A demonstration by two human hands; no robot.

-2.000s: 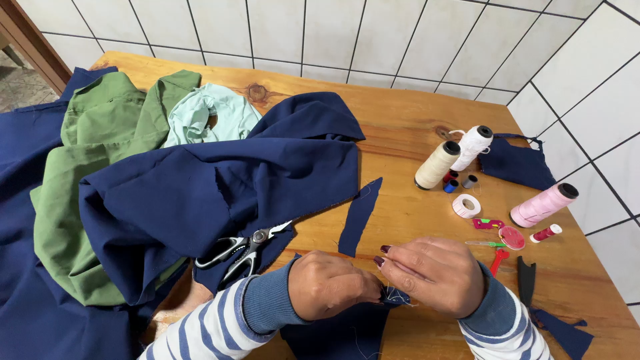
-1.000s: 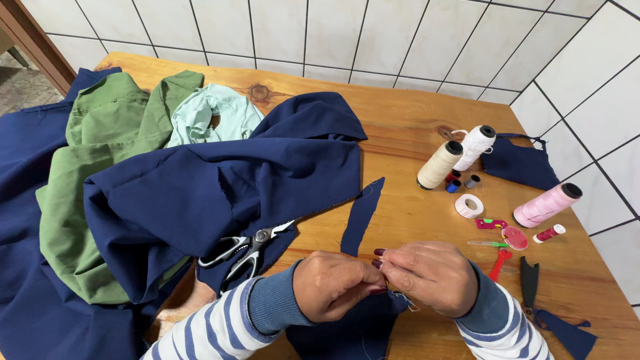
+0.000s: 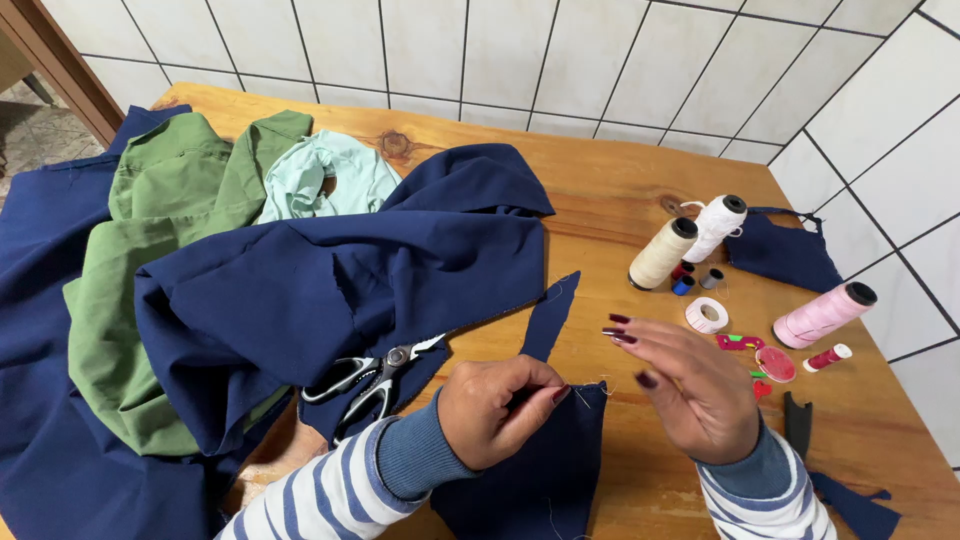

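Observation:
My left hand pinches the upper edge of a navy fabric piece between thumb and forefinger. Loose pale thread shows at the top corner of that piece, and a thin line like a needle or thread sticks out beside my fingertips. My right hand is raised to the right of the fabric, fingers apart, with no object visible in it. A narrow navy fabric strip lies just beyond my left hand. Scissors with black and grey handles rest on navy cloth at the left.
Navy cloth, a green garment and mint fabric are heaped at the left. Thread cones, small spools, a tape roll, a pink thread cone, a seam tool and navy scraps lie at the right. Tiled walls border the table.
My right hand has moved away to the right from my left hand and opened. Before, both hands were together at the fabric edge. My left hand still pinches the fabric.

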